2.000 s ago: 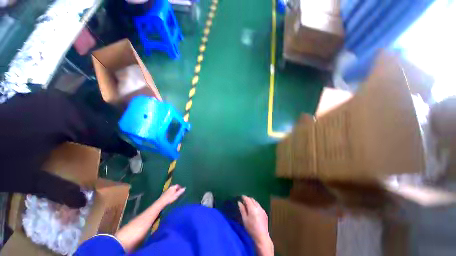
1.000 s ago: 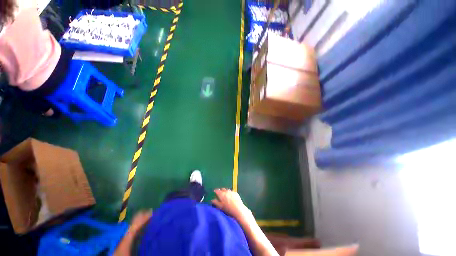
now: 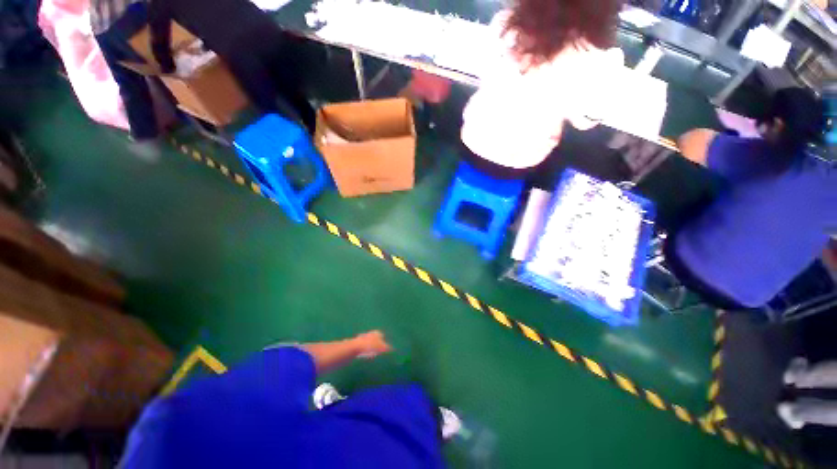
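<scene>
My left hand (image 3: 372,344) is small and blurred in front of my blue clothing, over the green floor. It shows nothing in it, and its fingers look loosely apart. My right hand is not in view. Ahead, an open brown carton (image 3: 376,165) stands on the floor beside a blue stool (image 3: 275,147). A blue tray (image 3: 551,289) full of small white parts is further right, on a low support. Neither hand touches these things.
Yellow-black tape (image 3: 422,275) crosses the floor diagonally. Brown cartons (image 3: 73,339) stand at the lower left. A person in white sits on another blue stool (image 3: 477,206) at the bench; a person in blue sits at the right. Another carton (image 3: 206,92) is upper left.
The view has swung left from along the aisle to face the bench and workers. The stool, carton and tray now lie across the top. My right hand has left the picture.
</scene>
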